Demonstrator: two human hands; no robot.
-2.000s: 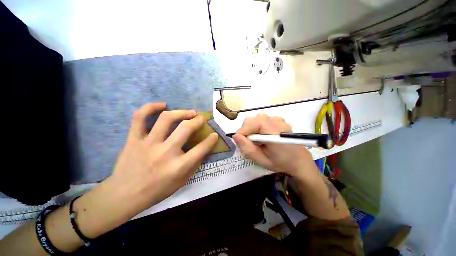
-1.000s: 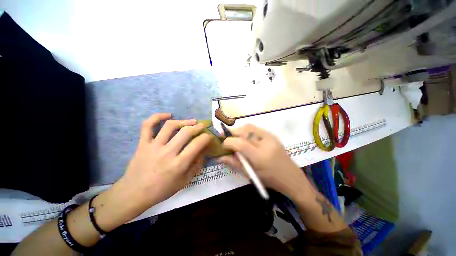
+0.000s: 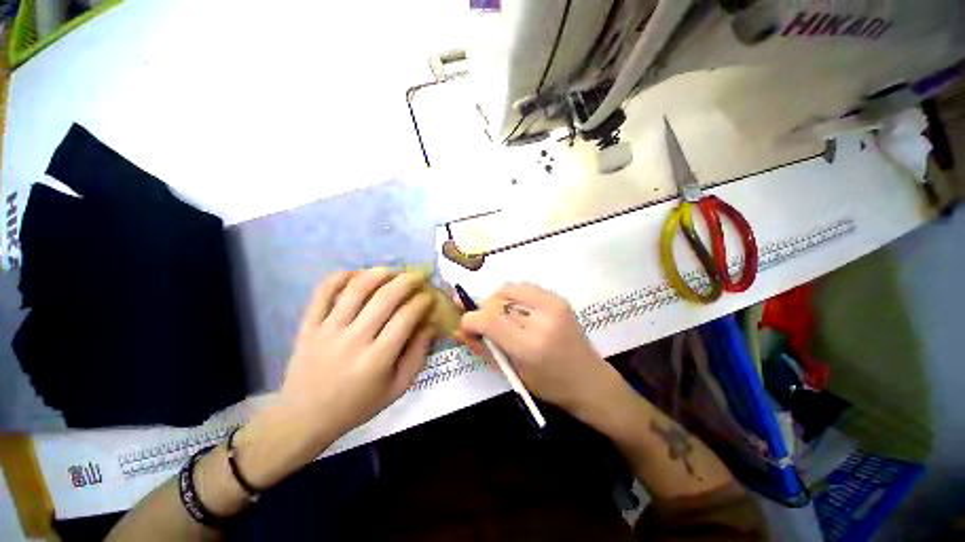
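Observation:
A long grey-faced cut piece (image 3: 328, 238) lies flat on the white table. Black cloth with notched edges (image 3: 127, 302) lies over its left end. My left hand (image 3: 360, 344) presses a small olive-yellow template (image 3: 439, 313) onto the right end of the grey piece; the fingers hide most of the template. My right hand (image 3: 534, 344) holds a marking pen (image 3: 513, 379) with a white barrel, its dark upper end at the template's right edge. The exact tip contact cannot be told.
The cream-white sewing machine head (image 3: 677, 53) stands above its beige bed. Scissors with yellow and red handles (image 3: 704, 249) lie on the bed and table edge. A printed ruler (image 3: 624, 309) runs along the front edge. A blue item (image 3: 757, 413) and cloth are below right.
The view has shifted, showing more of the black cloth and machine lettering. The pen has swung from nearly level to slanting downward, and my right hand has moved closer to my left.

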